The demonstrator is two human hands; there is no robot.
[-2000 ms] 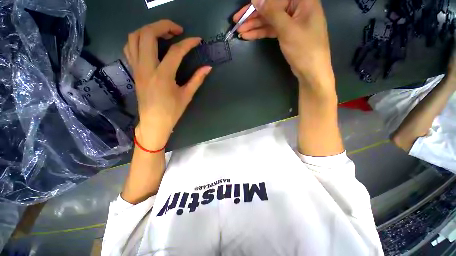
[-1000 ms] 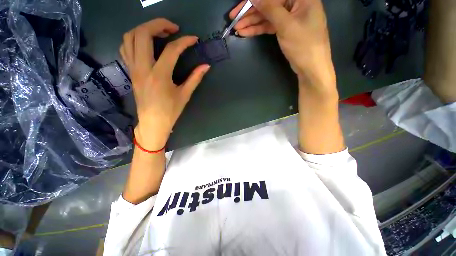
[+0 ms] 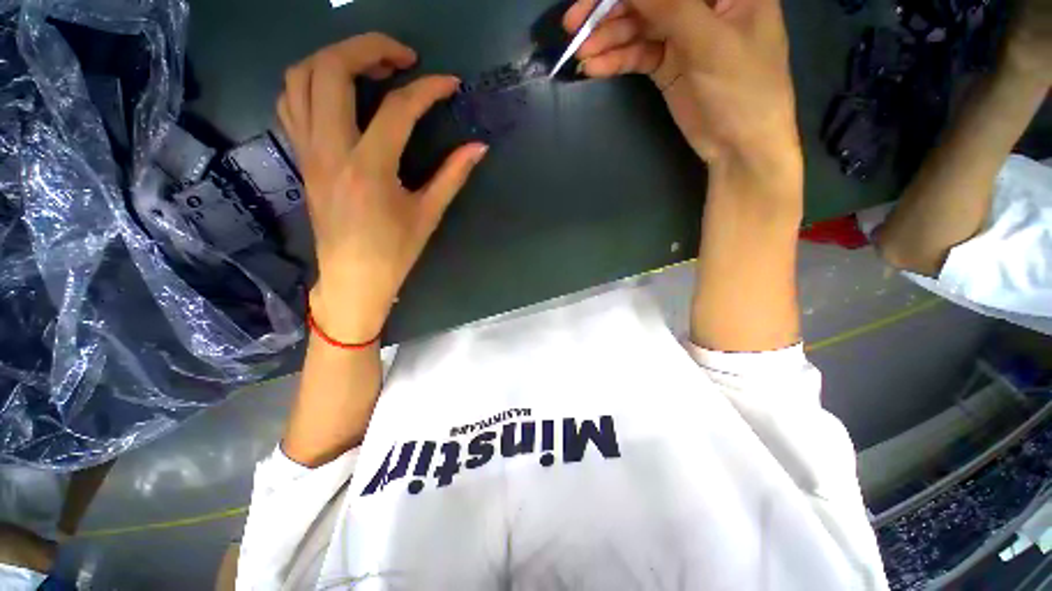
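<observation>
A small black squarish plastic housing (image 3: pixel 496 112) lies on the dark green bench. It is blurred and its far edge shows raised details. My left hand (image 3: pixel 367 173) is beside it, with thumb and index fingertips at its left corners, steadying it. My right hand (image 3: pixel 704 87) holds silver tweezers (image 3: pixel 579 42) like a pen. The tweezer tip is just right of the housing's far right corner. I cannot tell whether the tip holds anything.
A large crinkled clear plastic bag (image 3: pixel 87 254) is at the left, with black parts (image 3: pixel 213 191) by it. A loose pile of black parts (image 3: pixel 888 87) is at the far right. Another person's arm (image 3: pixel 969 173) in a white sleeve reaches in at the right.
My right hand and the tweezers have moved right, off the housing's far edge. My left hand has barely moved. The other person's arm at the right has shifted.
</observation>
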